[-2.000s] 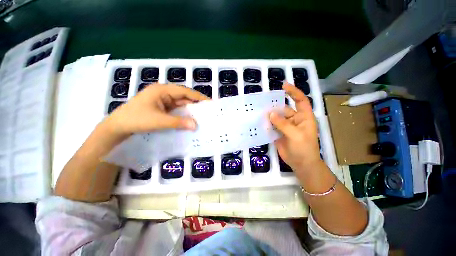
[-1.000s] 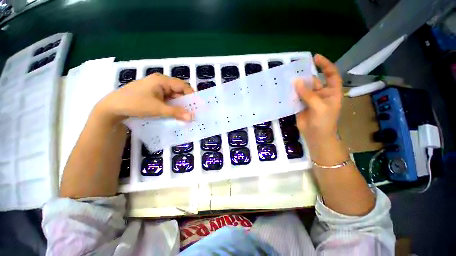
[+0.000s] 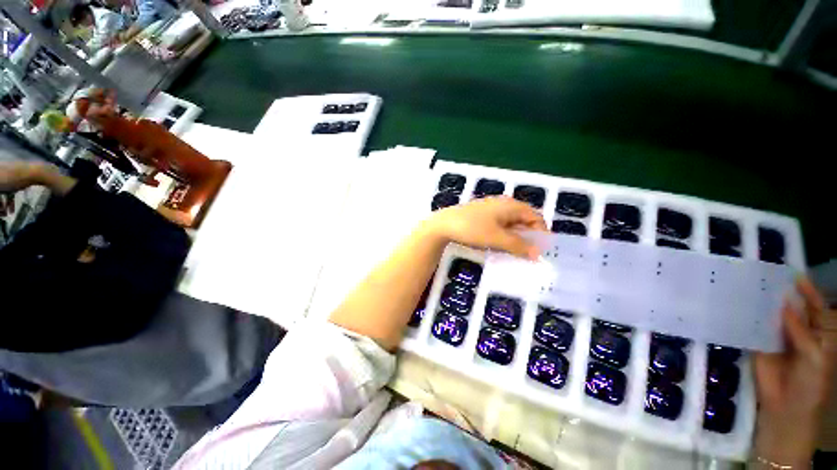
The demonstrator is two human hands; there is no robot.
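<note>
A translucent white adhesive sheet with small groups of dark dots is held above the tray. My left hand pinches its left end between thumb and fingers. My right hand holds its right end, near the picture's right side. Below lies a large white blister tray with two long rows of pockets. Glossy black housings with purple-white reflections are stacked in the pockets. The sheet hides the tray's middle.
A second white tray with several black parts lies to the left on the green belt's edge. A person in black is at the left, beside an orange-brown object. White trays lie across the belt.
The view has swung left, bringing the other person and far side of the belt into sight; the blue box has left the picture. Both hands still hold the sheet, now tilted down to the right.
</note>
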